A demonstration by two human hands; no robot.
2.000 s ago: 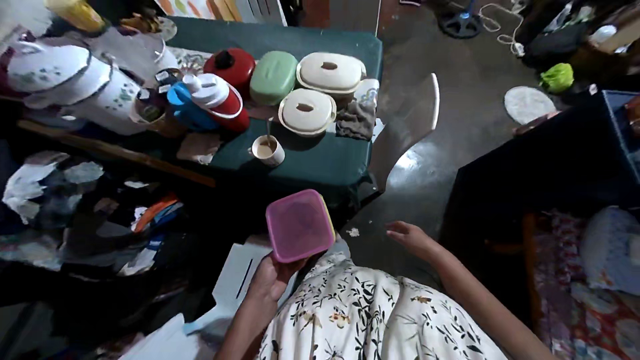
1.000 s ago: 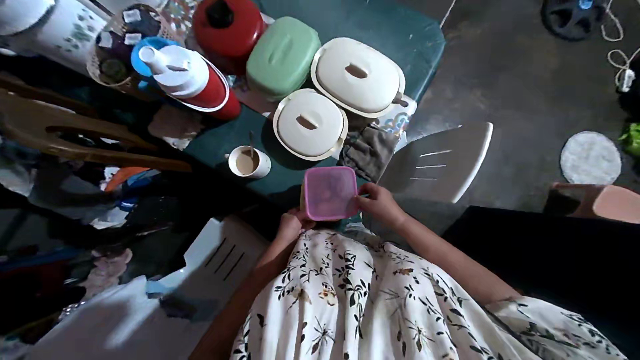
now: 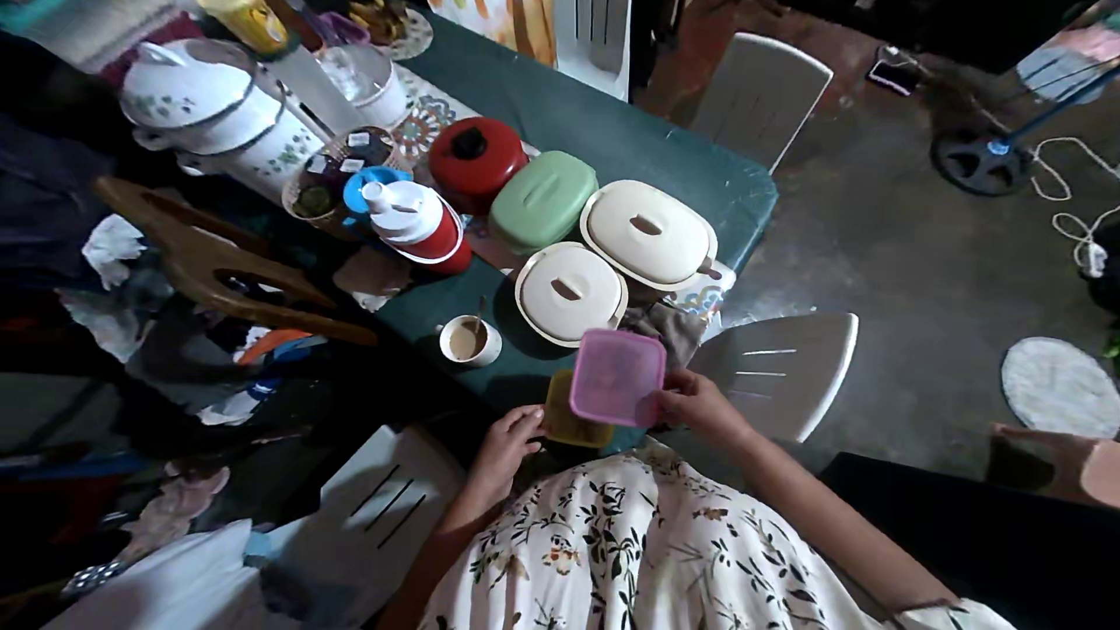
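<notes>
In my right hand [image 3: 700, 404] is a square pink plastic lid [image 3: 618, 376], gripped by its right edge. My left hand [image 3: 509, 446] holds the left side of a yellowish square plastic container [image 3: 569, 420], which the lid partly covers from my view. Both are at the near edge of the green-covered table. A white mug [image 3: 471, 341] of light brown drink with a spoon stands left of the lid. Just beyond are a round cream lidded dish [image 3: 570, 296] and a dark cloth [image 3: 669, 325].
An oval cream dish [image 3: 649, 234], a green lidded dish [image 3: 544, 201], a red pot [image 3: 477, 162] and a red-and-white jug [image 3: 420, 223] crowd the table [image 3: 735, 184]. White plastic chairs [image 3: 787, 367] and a wooden chair [image 3: 236, 280] stand around it.
The pink lid is now apart from the yellowish container, in my right hand. Two seconds ago my left hand alone held them together, my right hand away from them.
</notes>
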